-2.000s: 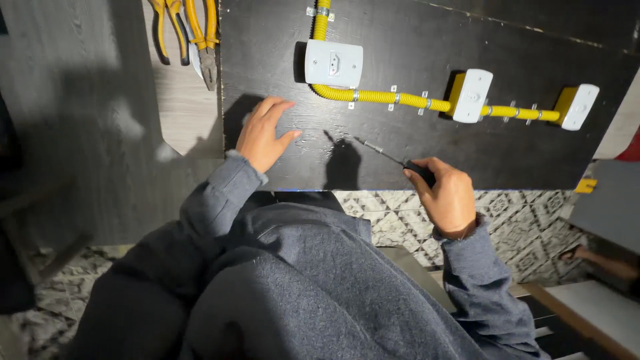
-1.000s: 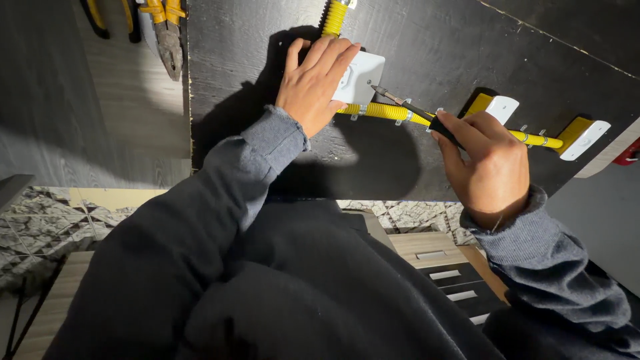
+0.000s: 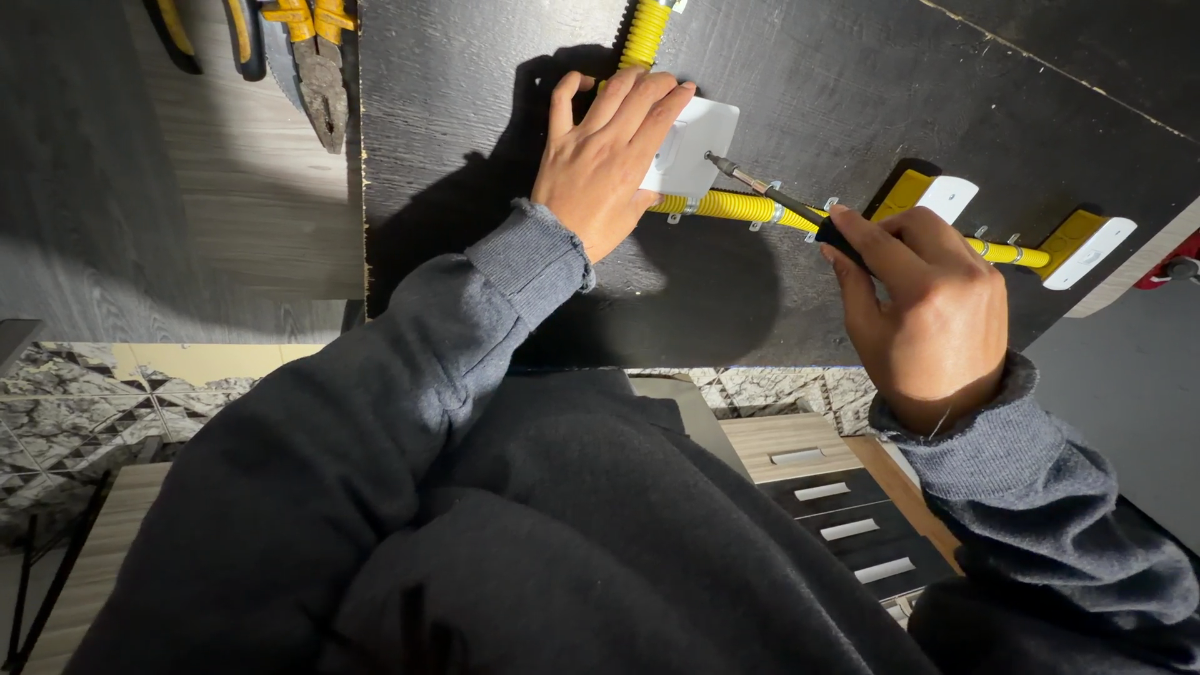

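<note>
My left hand (image 3: 609, 159) lies with spread fingers over the left part of a white outlet cover plate (image 3: 698, 141), pressing on it. In my right hand (image 3: 923, 300) is a screwdriver (image 3: 783, 199) with a black handle; its tip meets the screw hole on the right side of that plate. Yellow corrugated conduit (image 3: 731, 204), held by metal clamps, runs from the plate toward a yellow box with a white cover (image 3: 949, 199) and on to a second such box (image 3: 1092, 251). Another length of conduit (image 3: 645, 36) rises above my left hand.
The black board (image 3: 450, 103) carries the boxes and conduit. To its left, combination pliers with yellow grips (image 3: 321, 84) and other yellow-and-black handles (image 3: 246, 37) lie on a wood-grain surface (image 3: 262, 187). Drawers with pale handles (image 3: 848, 528) stand below the board's near edge.
Two seconds ago my left hand rested on the board and the screwdriver was away from the plate. Since then the hand has moved onto the plate and the tip has reached its screw hole.
</note>
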